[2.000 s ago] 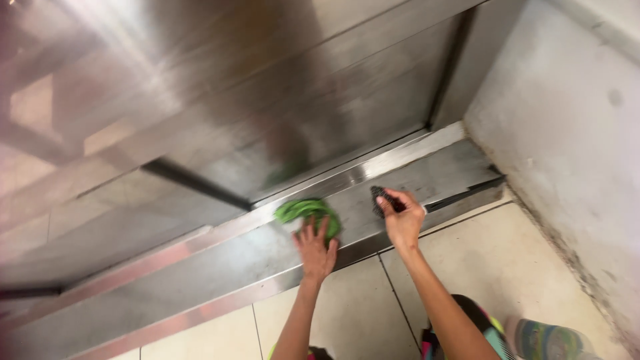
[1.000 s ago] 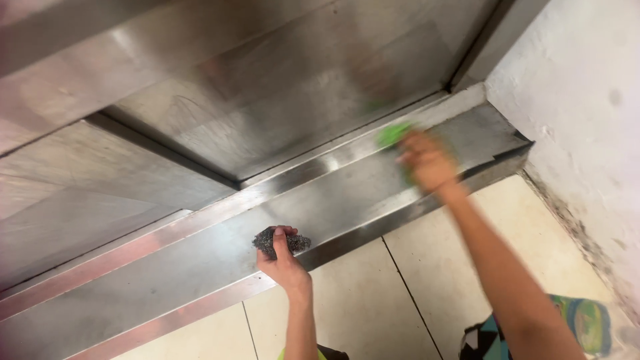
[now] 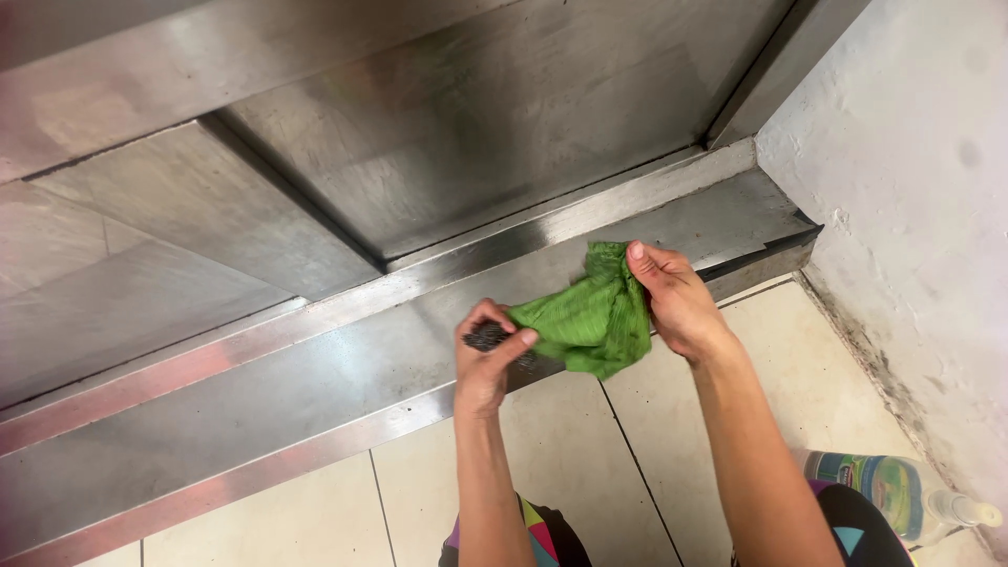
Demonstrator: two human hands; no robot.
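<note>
A green cloth (image 3: pixel 587 319) is stretched between my two hands above the stainless steel ledge (image 3: pixel 315 374). My left hand (image 3: pixel 488 354) pinches the cloth's left corner between thumb and fingers, and a dark metal scouring pad (image 3: pixel 487 337) sits in the same hand. My right hand (image 3: pixel 679 303) grips the upper right edge of the cloth, thumb on top. Part of the pad is hidden by the left fingers.
Steel panels (image 3: pixel 504 126) rise behind the ledge. A stained white wall (image 3: pixel 906 197) meets its right end, where the edge has a dark, ragged strip (image 3: pixel 760 252). A clear plastic bottle (image 3: pixel 894 492) lies on the cream tile floor (image 3: pixel 551 465) at lower right.
The right hand has come back from farther along the ledge with the green cloth. My left hand, still with the scouring pad, now holds a corner of the cloth too.
</note>
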